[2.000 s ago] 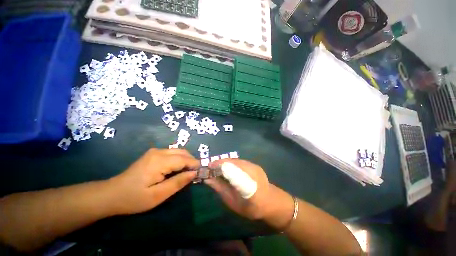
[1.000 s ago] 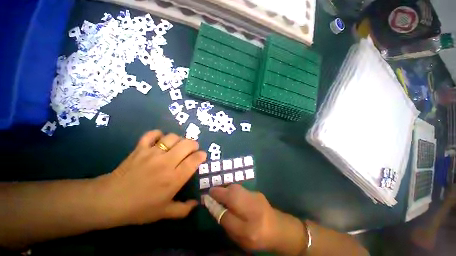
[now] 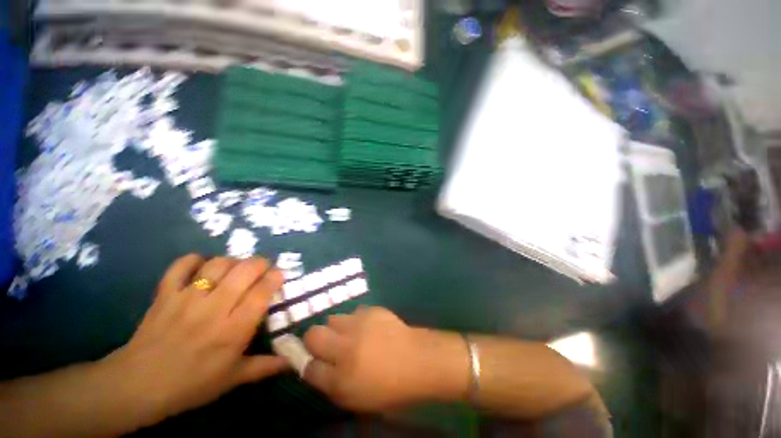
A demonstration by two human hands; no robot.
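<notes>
The picture is blurred. A green circuit board panel lies flat at lower centre, mostly hidden by my hands. Two slanted rows of small white-faced square components show on it. My left hand lies palm down at the panel's left end, with fingers above and thumb below. My right hand is curled at the panel's lower left, its white-wrapped finger pointing down beside my left thumb. Whether it holds a component is hidden. Loose white squares with centre holes lie in a large pile at left, with several nearer the panel.
Two green panel stacks stand behind the loose pieces. White stacked sheets are at right, with a few components near their lower corner. A holding board stack is at the back, a blue bin at far left, a white carrier at far right.
From two seconds to one second ago, my hands parted and uncovered the component rows. Since then the view has shifted, and my hands stay around the panel's left end.
</notes>
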